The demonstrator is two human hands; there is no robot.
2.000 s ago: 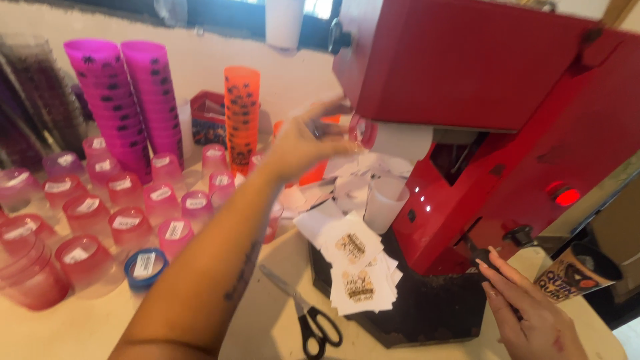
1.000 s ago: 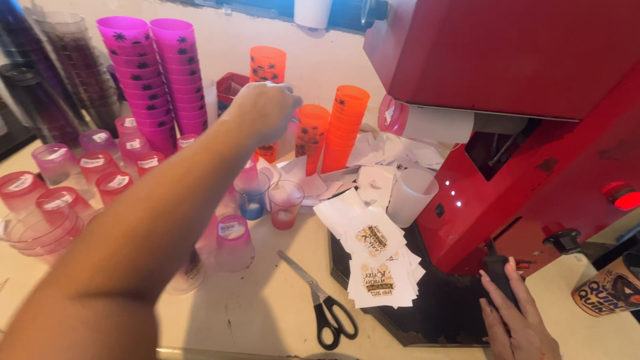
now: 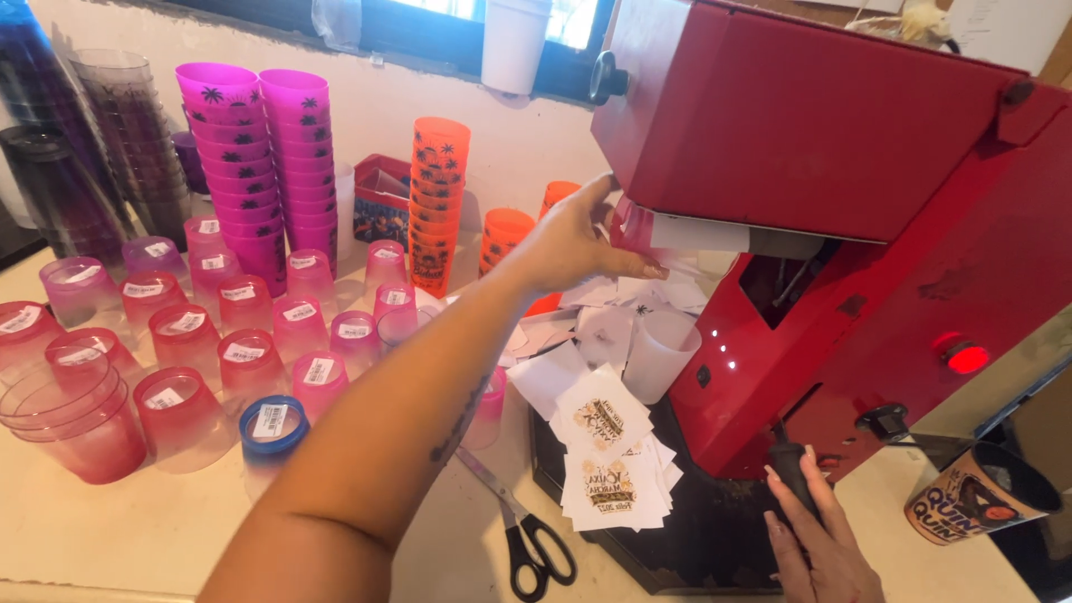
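Note:
My left hand [image 3: 578, 239] reaches to the red press machine [image 3: 804, 126], its fingers around the base of a pink translucent cup [image 3: 634, 228] beside a white paper sheet [image 3: 700, 233] under the upper housing. My right hand [image 3: 816, 536] rests its fingers on the black lever handle [image 3: 791, 473] low on the machine's side; whether it grips the handle firmly is unclear. Printed transfer papers [image 3: 610, 486] lie in a pile on the black base [image 3: 712, 536]. A frosted white cup [image 3: 662, 356] stands just behind them. A red light on the machine glows.
Upside-down pink and red cups [image 3: 251, 360] with labels cover the left of the table [image 3: 50, 536]. Magenta cup stacks [image 3: 230, 167] and orange stacks [image 3: 438, 201] stand behind. Black-handled scissors [image 3: 536, 544] lie near the front; a printed cup [image 3: 976, 494] is at right.
My left hand was at the machine, then over the orange stacks one second ago, and is back at the machine. My right hand stays by the lever handle. The view has shifted.

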